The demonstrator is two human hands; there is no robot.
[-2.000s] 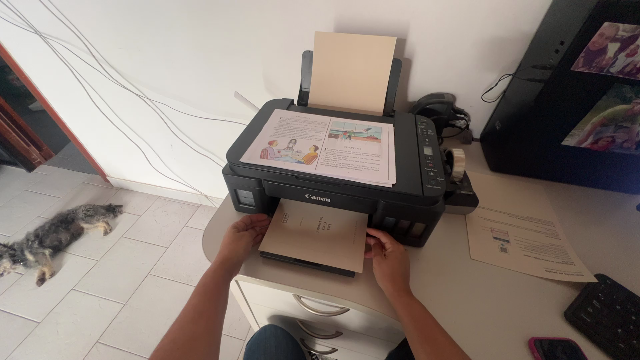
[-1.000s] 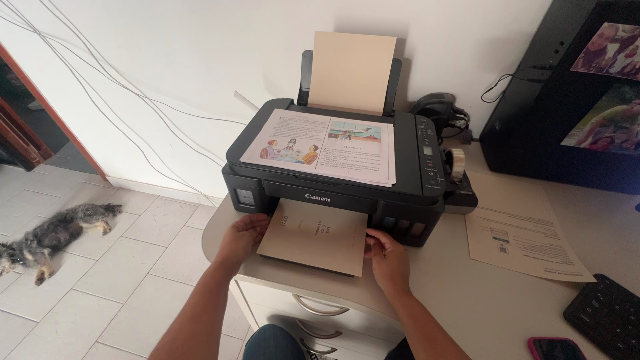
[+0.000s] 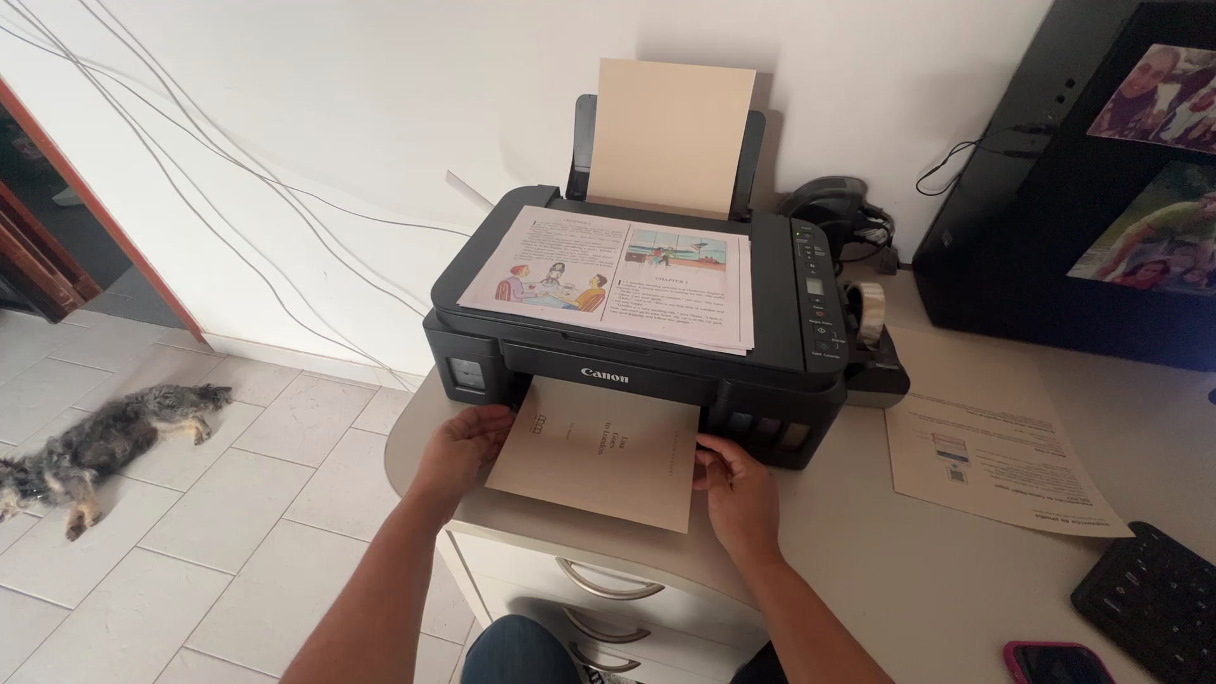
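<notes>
A black Canon printer [image 3: 655, 366] stands on the desk. A cream printed sheet [image 3: 594, 475] sticks out of its front slot, over the desk edge. My left hand [image 3: 467, 454] is at the sheet's left edge, fingers beneath the printer's front; my right hand [image 3: 736, 489] is at its right edge, fingers curled. Whether either hand grips the sheet is not clear. Illustrated printed pages [image 3: 608, 280] lie on the lid. Blank cream paper [image 3: 670, 138] stands in the rear feeder.
Right of the printer are a tape dispenser [image 3: 874, 351], a printed sheet [image 3: 988, 456], a keyboard [image 3: 1154, 598], a phone [image 3: 1056, 662] and a black computer case [image 3: 1064, 218]. Drawers [image 3: 608, 608] are below the desk. A dog [image 3: 109, 442] lies on the tiled floor, left. Cables hang along the wall.
The black output tray seen under the sheet two seconds ago has gone from view beneath it. Both hands have stayed beside the sheet.
</notes>
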